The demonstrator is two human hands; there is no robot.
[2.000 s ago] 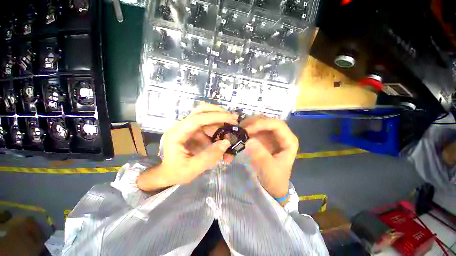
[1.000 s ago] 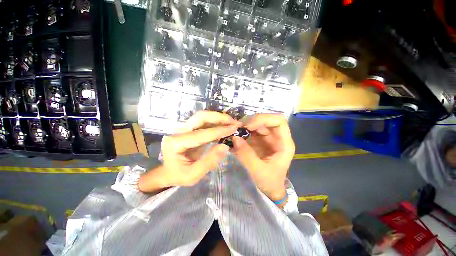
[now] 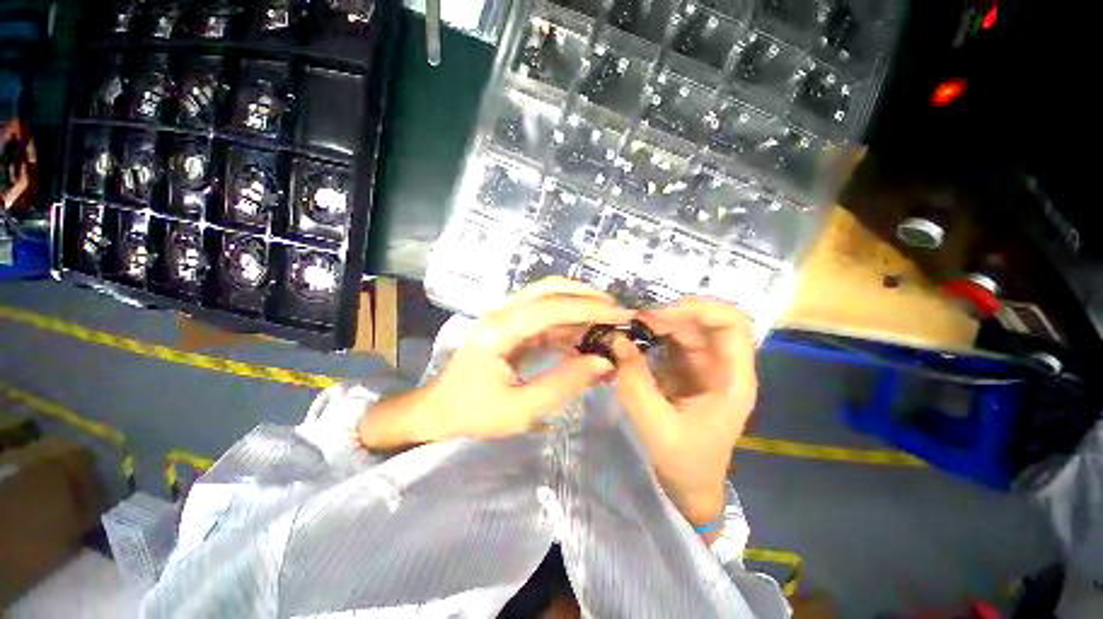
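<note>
A small round black housing (image 3: 600, 340) is held between both hands, in front of the smock. My left hand (image 3: 508, 369) grips its left side with thumb and fingers. My right hand (image 3: 699, 393) grips its right side, with the thumb at its near side. The fingers cover much of the housing, and a small bright spot shows on it. Whether a separate small part is held there cannot be told. The clear blister tray (image 3: 450, 272) lies just beyond the hands, with dark and bright small parts in its pockets and strong glare.
A black blister tray (image 3: 364, 230) with round parts is at left. At right are a dark machine with a pale button (image 3: 920, 232) and a red button (image 3: 971, 290), a wooden board (image 3: 847, 266) and a blue stool (image 3: 937, 417). A thin metal strip (image 3: 432, 30) lies between the trays.
The view has turned, so trays and machine appear shifted right and tilted. Both hands keep hold of the housing, which was seen face-on earlier and now shows more edge-on.
</note>
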